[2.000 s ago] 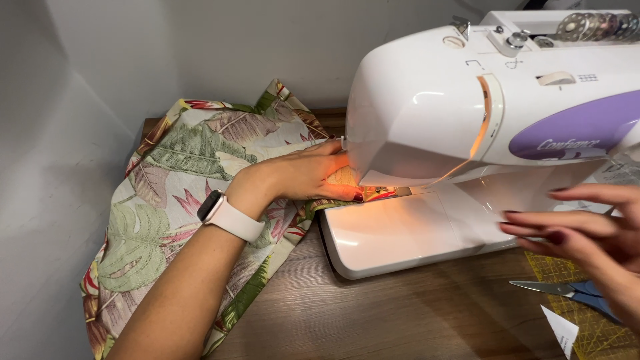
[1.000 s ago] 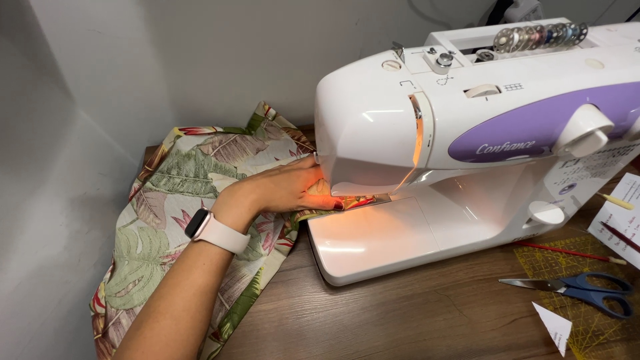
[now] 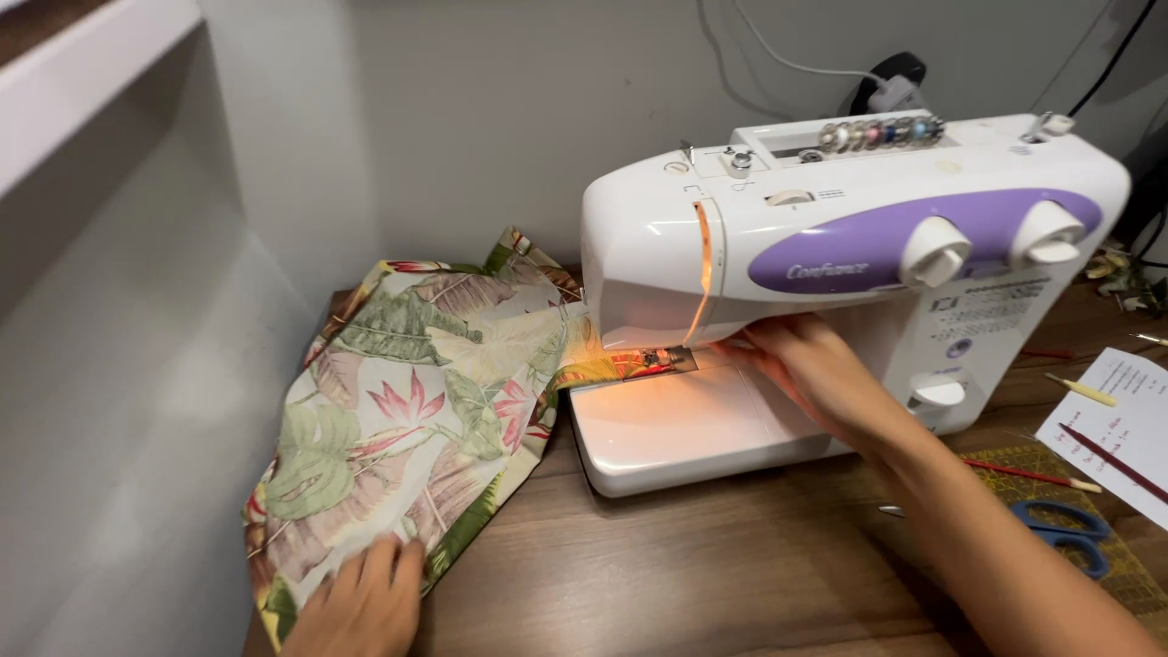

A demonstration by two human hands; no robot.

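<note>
A white and purple sewing machine [image 3: 821,237] stands on the wooden table, its lamp lit. Printed leaf-and-flower fabric [image 3: 401,401] lies to its left, with one edge running under the presser foot [image 3: 652,359]. My left hand [image 3: 365,593] rests on the near end of the fabric, palm down; whether its fingers pinch the cloth is not plain. My right hand [image 3: 794,360] reaches under the machine's arm, behind the needle area, with its fingertips partly hidden, so what they touch cannot be seen.
Blue-handled scissors [image 3: 1063,534] and a red pencil [image 3: 1031,474] lie on a yellow-lined cutting mat [image 3: 1131,557] at the right. Beside them is a written paper sheet [image 3: 1118,429]. Bobbins [image 3: 881,133] sit on top of the machine. Grey wall [image 3: 474,119] stands behind.
My left hand has moved from beside the presser foot to the near end of the fabric. My right hand, out of view one second ago, is under the machine's arm. The view has widened.
</note>
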